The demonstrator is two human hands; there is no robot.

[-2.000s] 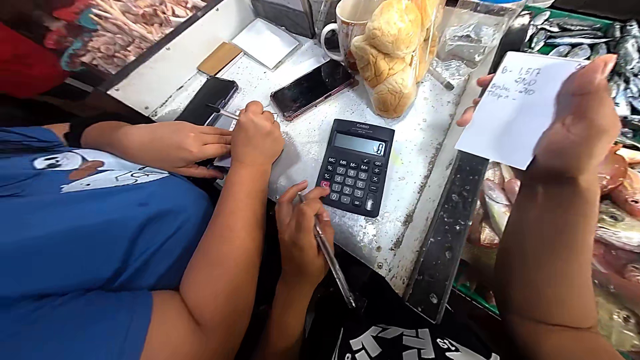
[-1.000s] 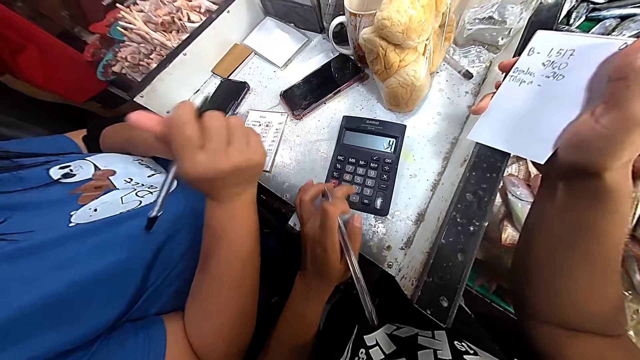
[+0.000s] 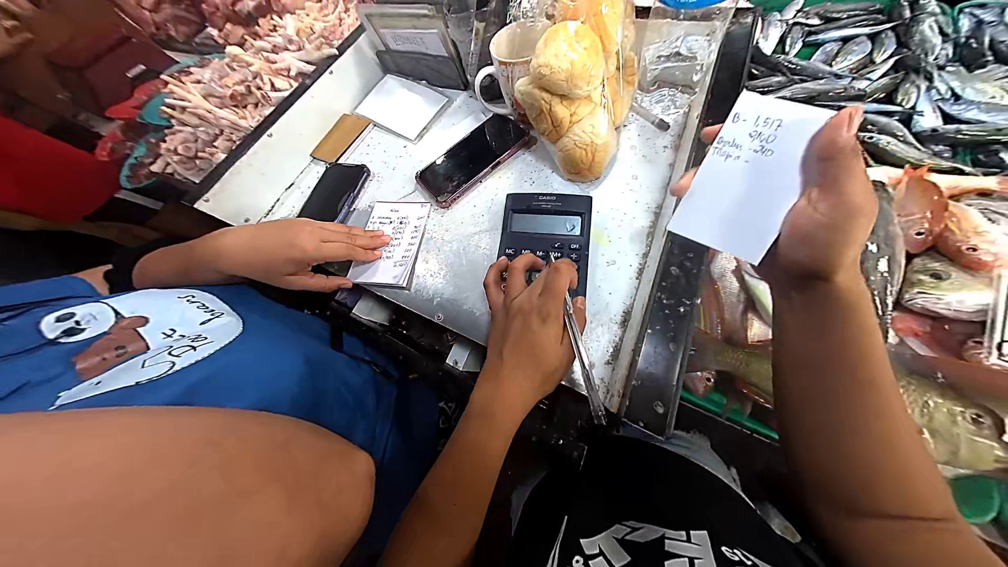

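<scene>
My left hand (image 3: 531, 331) is over the lower keys of a black Casio calculator (image 3: 545, 211), with a clear-barreled pen (image 3: 587, 366) held between its fingers, slanting down to the right. The hand hides most of the keypad. Further right, my right hand (image 3: 827, 201) is turned palm up and holds a white paper slip (image 3: 744, 177) with handwriting, its thumb at the right edge. A co-worker's hand (image 3: 303, 248) lies over part of a small handwritten notepad (image 3: 394, 244) left of the calculator.
On the worn white counter (image 3: 465, 272) lie two phones (image 3: 472, 161) (image 3: 335, 193), with bagged bread rolls (image 3: 579, 94) beside a mug (image 3: 508, 59). Fish (image 3: 941, 276) fill the right side; chicken feet (image 3: 252, 87) are piled upper left. The co-worker's blue-clothed body (image 3: 236, 339) is close on the left.
The co-worker's hand, raised with a pen one second ago, has left that spot; a hand now rests on the notepad. My left hand stays at the calculator and my right still holds the slip.
</scene>
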